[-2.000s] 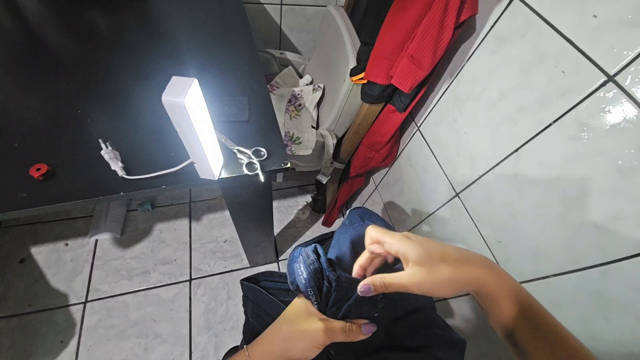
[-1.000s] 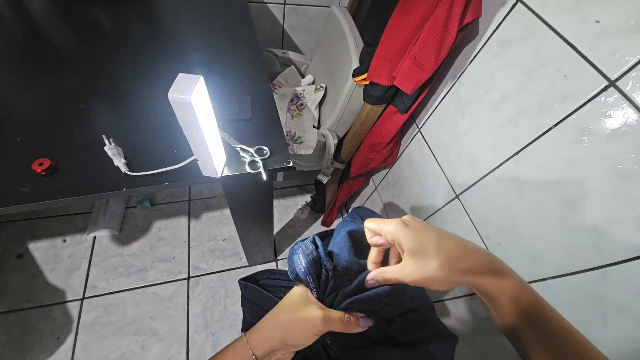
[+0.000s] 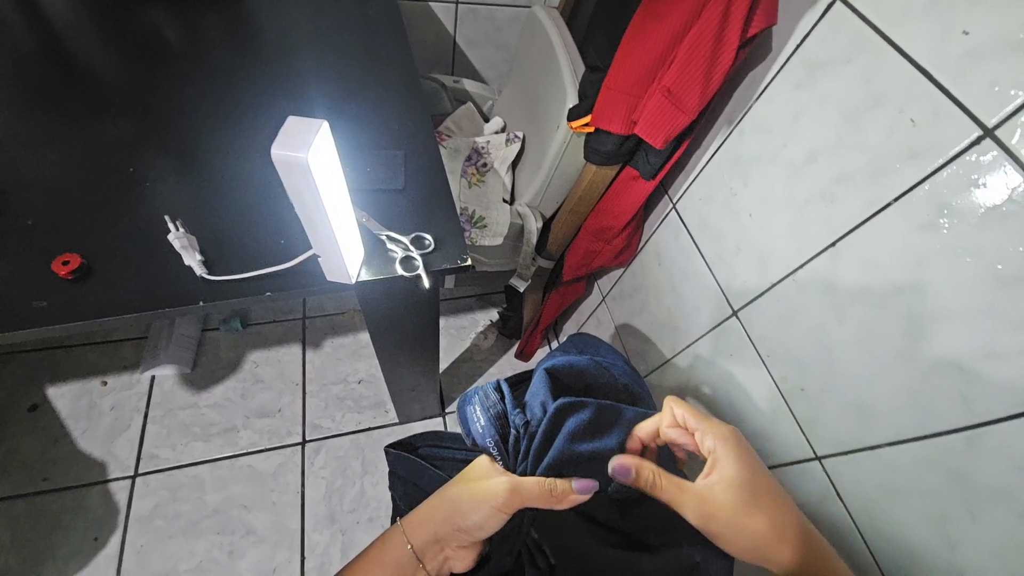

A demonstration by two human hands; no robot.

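Dark blue denim garment [image 3: 592, 400], bunched up, lies over dark cloth at the lower middle; its folded band bears writing. My left hand [image 3: 488, 504] grips the bunched denim, thumb stretched across the folds and fingers hidden beneath. A thin bracelet circles that wrist. My right hand [image 3: 704, 480] is at the garment's right side, thumb and index finger close together near the fabric. Whether a thread, a needle or a pinch of cloth is between those fingertips cannot be made out.
On the black table [image 3: 120, 144] stand a lit white lamp [image 3: 320, 200] with cord and plug [image 3: 186, 244], metal scissors [image 3: 404, 246] and a red bobbin-like object [image 3: 70, 266]. Behind are a white plastic chair [image 3: 544, 104], floral cloth [image 3: 484, 184] and red garments [image 3: 664, 80]. The floor is tiled.
My right hand has moved down from the upper part of the denim, where it was one second ago, to its lower right side. My left hand keeps its grip.
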